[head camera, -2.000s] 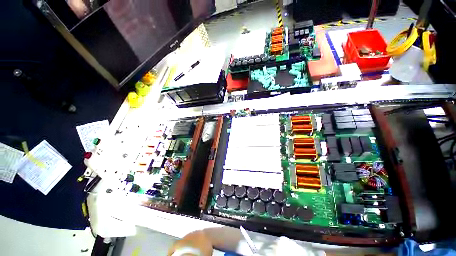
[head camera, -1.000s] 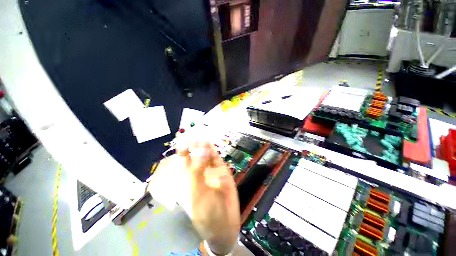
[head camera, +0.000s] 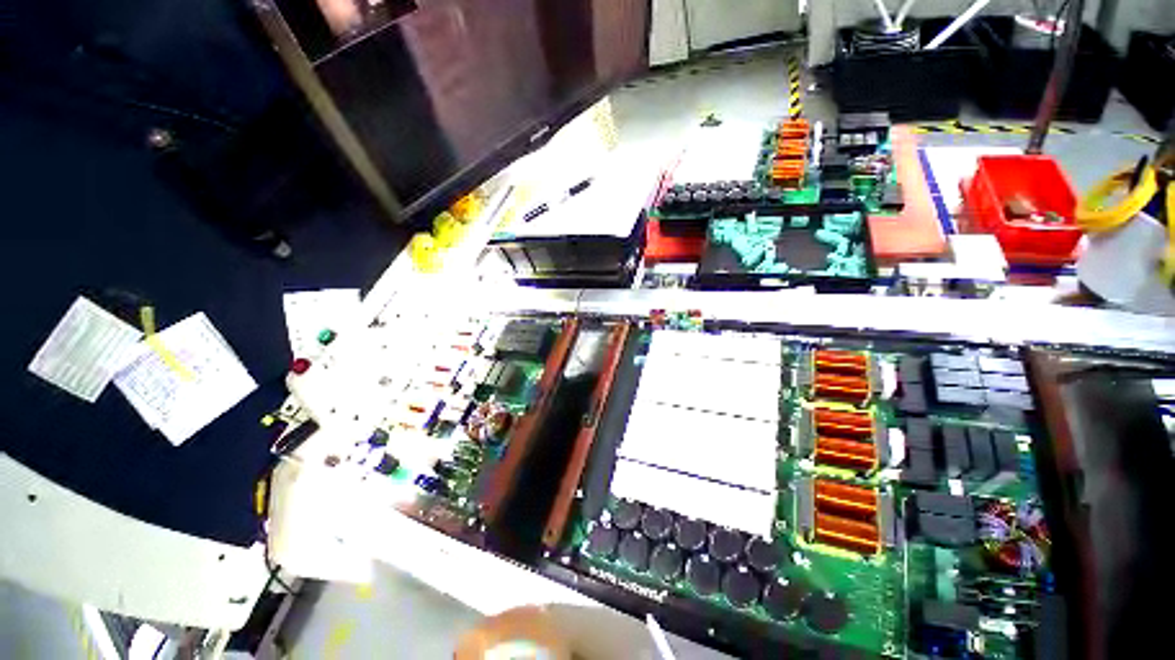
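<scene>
A large green power board (head camera: 850, 587) lies in a dark carrier with red-brown side bars. It bears white rectangular blocks (head camera: 702, 432), three orange ribbed coils (head camera: 844, 441) and rows of black round capacitors (head camera: 702, 557). A second populated board (head camera: 496, 419) lies left of it, partly washed out by glare. A patch of bare skin (head camera: 509, 632), probably my left hand or wrist, shows at the bottom edge, below the carriers; its fingers cannot be made out. A thin pale stick (head camera: 661, 638) pokes up right of it, its holder out of frame. My right hand is not visible.
Behind the rail (head camera: 825, 310) stand a black tray of teal parts (head camera: 786, 248), a sample board (head camera: 786, 187) on a red-orange pad, a red bin (head camera: 1024, 206) and a black rack with paper and pens (head camera: 573, 252). A monitor (head camera: 490, 97) and small yellow ducks (head camera: 432, 245) are upper left.
The bare hand that reached over the left board a second ago has dropped to the bottom edge. The view has turned back right, and the pale stick shows again.
</scene>
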